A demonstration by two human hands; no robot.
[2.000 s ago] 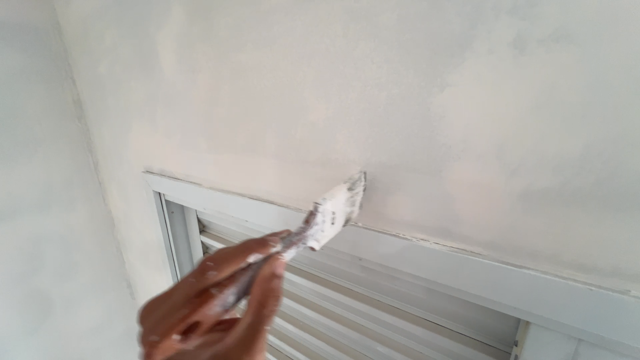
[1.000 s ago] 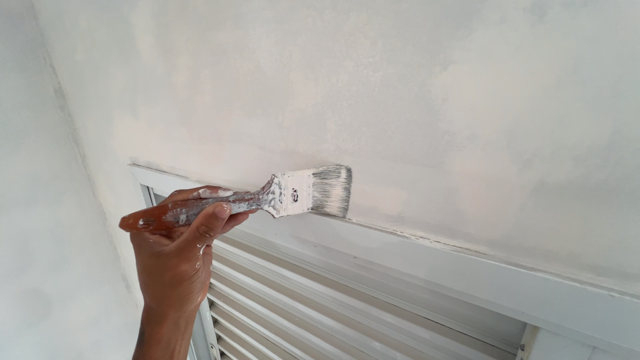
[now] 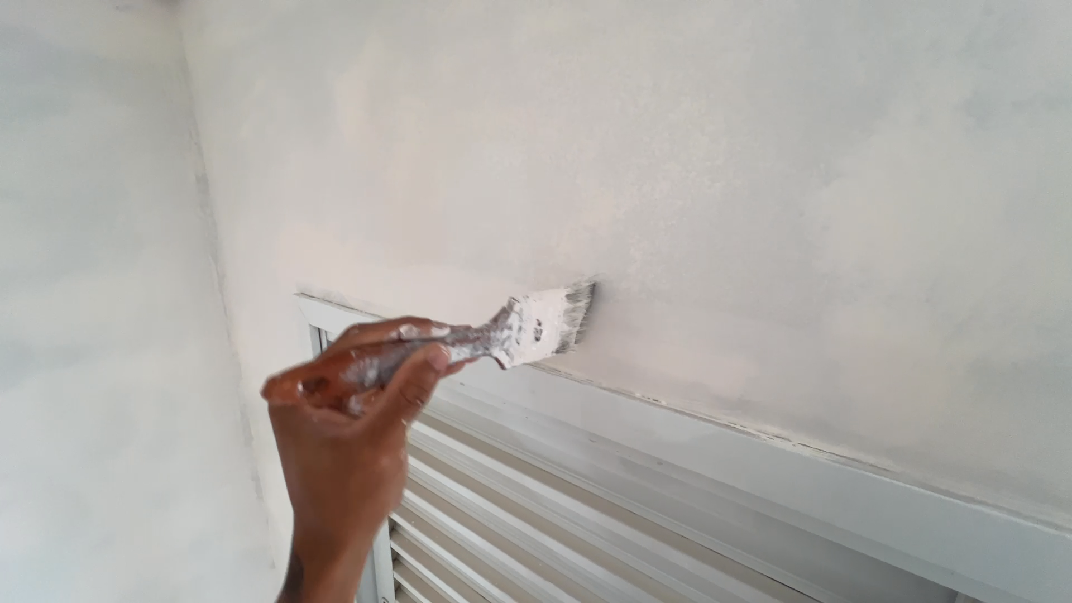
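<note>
My left hand reaches up from the lower left, its thumb and fingers closed around the handle of a paintbrush. The brush has a reddish-brown wooden handle smeared with white paint and a paint-coated ferrule. Its dark bristles, white with paint near the ferrule, point right and press against the pale, patchy wall just above the top edge of a light grey frame. White paint marks my fingers. My right hand is out of view.
Below the frame's top member are white louvre slats, partly behind my hand and wrist. A wall corner runs down the left side, with an adjoining pale wall beyond it. A thin, rough joint line follows the frame's top edge.
The brush has swung from pointing steeply up to the right to lying more nearly level. Since one second ago, its bristles have tilted slightly upward, off the frame's edge. It stays in my left hand.
</note>
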